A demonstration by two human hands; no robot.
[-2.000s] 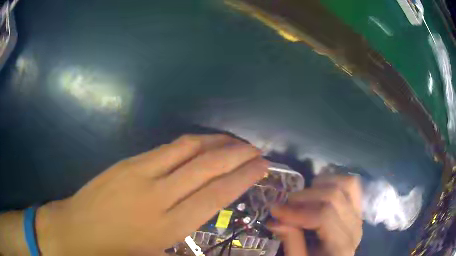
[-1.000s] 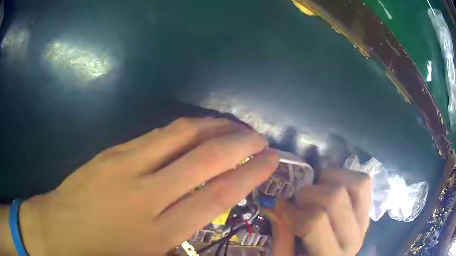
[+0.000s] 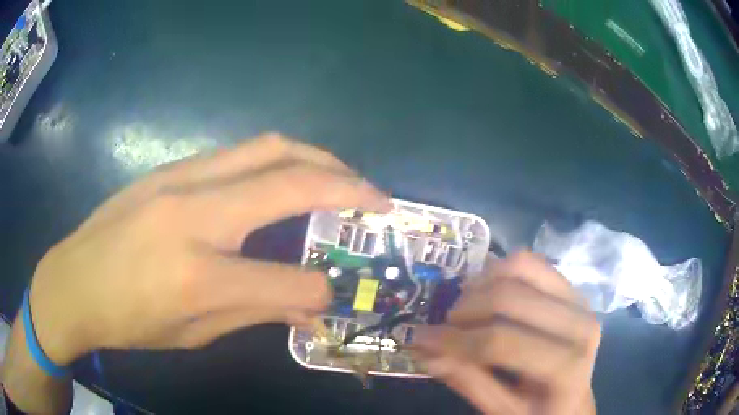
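The open white power strip housing (image 3: 478, 231) lies in front of me. It shows a green circuit board (image 3: 344, 258), a yellow transformer (image 3: 366, 295), a blue component (image 3: 423, 272) and dark wires. Brass contact strips (image 3: 433, 223) run along its far side; shiny metal also shows along the near side. My left hand (image 3: 219, 235) holds its left part, fingers at the far edge and thumb over the left end. My right hand (image 3: 527, 332), slightly blurred, grips the right end, fingertips over the lower right cells. It hides that corner and the cord entry.
A crinkled clear plastic bag (image 3: 620, 271) lies right of my right hand. Another open unit (image 3: 24, 69) is at the upper left edge. A brown rail (image 3: 583, 81) separates the dark mat from the green conveyor (image 3: 616, 61). Loose gold pieces (image 3: 713, 365) are at the lower right.
My left hand has moved up and opened away from the board, uncovering most of the housing. The housing shows farther up and more level in view. My right hand stays at its right end.
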